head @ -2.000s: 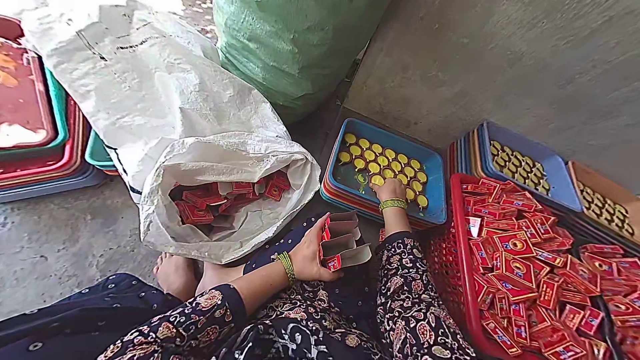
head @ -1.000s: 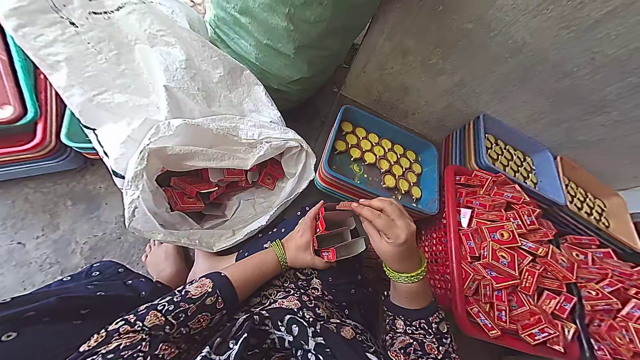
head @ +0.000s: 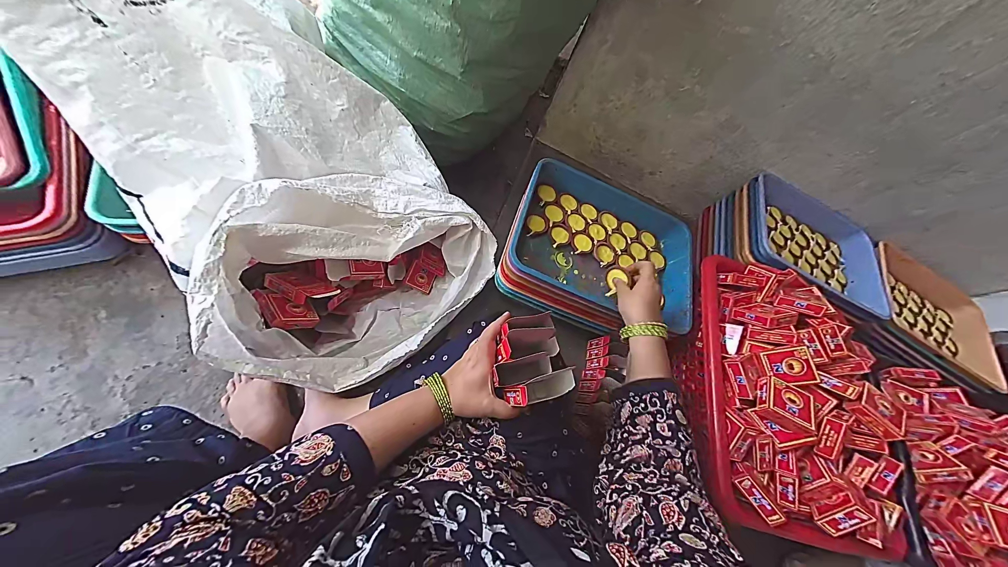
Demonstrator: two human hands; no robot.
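Observation:
My left hand (head: 476, 378) grips several small red cardboard boxes (head: 537, 366), their flaps standing up and their ends facing right. To the right, my right hand (head: 639, 290) reaches into the top blue plastic tray (head: 683, 272) of a stack, its fingertips on a small round yellow-topped piece (head: 617, 280). Rows of like yellow-topped pieces (head: 589, 223) lie farther back in that tray. Between my forearms, more red boxes (head: 594, 366) stand in a row near my lap.
An open white woven sack (head: 339, 189) holding red boxes lies at left, before a green sack (head: 465, 71). At right are a red plastic basket (head: 713, 378) of red boxes and trays (head: 866, 252) of similar pieces by the wall. Stacked trays (head: 71, 189) stand far left.
My right hand has moved from beside the boxes in my left hand back into the blue tray. My left hand keeps hold of the boxes.

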